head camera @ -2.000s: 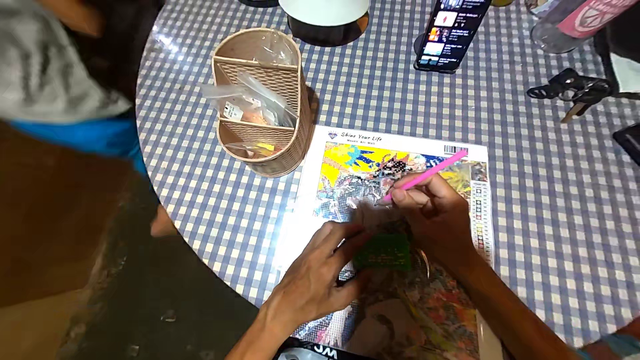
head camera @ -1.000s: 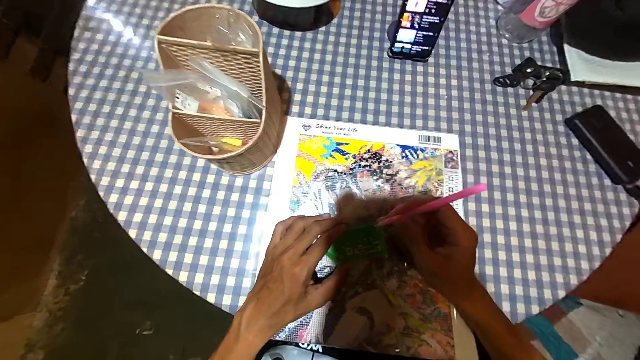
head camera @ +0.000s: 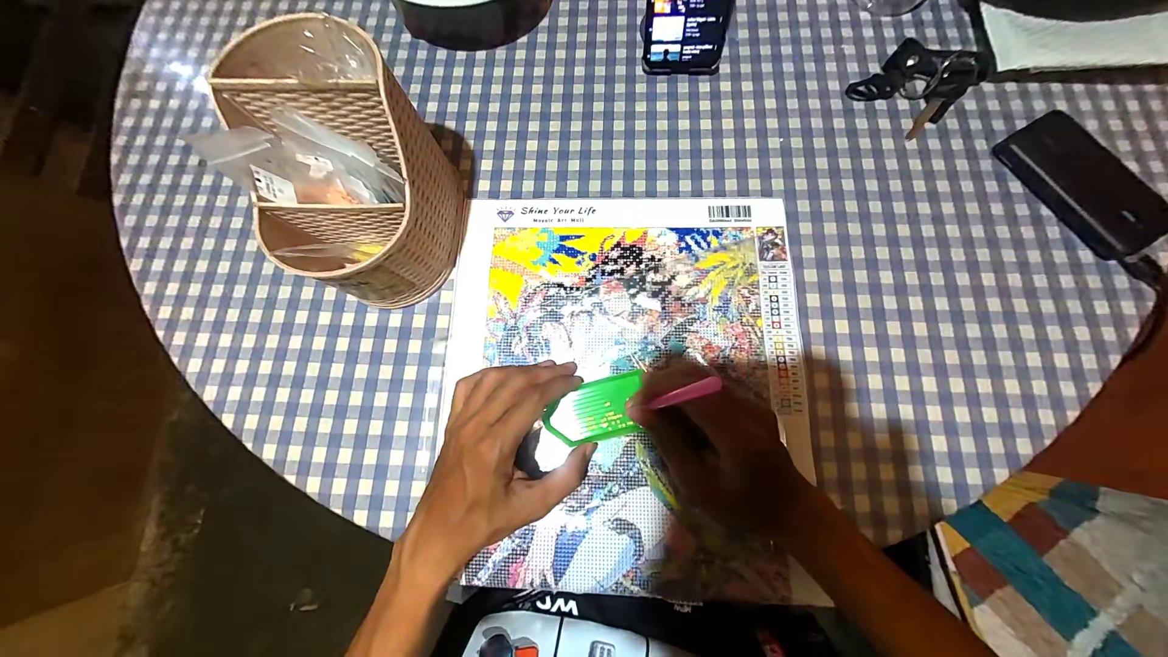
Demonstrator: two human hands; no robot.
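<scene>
My left hand (head camera: 506, 447) grips the left end of a green plastic grooved tray (head camera: 598, 409), thumb below and fingers above. Small yellow drills lie in the tray's grooves. My right hand (head camera: 721, 438) holds a pink applicator pen (head camera: 686, 392) at the tray's right end; its tip is hidden by the fingers. Both hands are over a diamond painting canvas (head camera: 630, 292), which has a colour chart along its right edge and a partly covered picture of yellow, blue and black areas.
A wicker basket (head camera: 429, 219) with plastic bags stands at the upper left on the checked tablecloth (head camera: 566, 119). A lit smartphone (head camera: 684, 41) lies at the top, keys (head camera: 922, 78) at the upper right, and a black power bank or phone (head camera: 1081, 182) below them. A patterned cloth (head camera: 1049, 566) is at the lower right.
The green tray, blurred or partly covered earlier, now shows its grooves between my hands. The pink pen has come down to the tray's right end. The view has shifted.
</scene>
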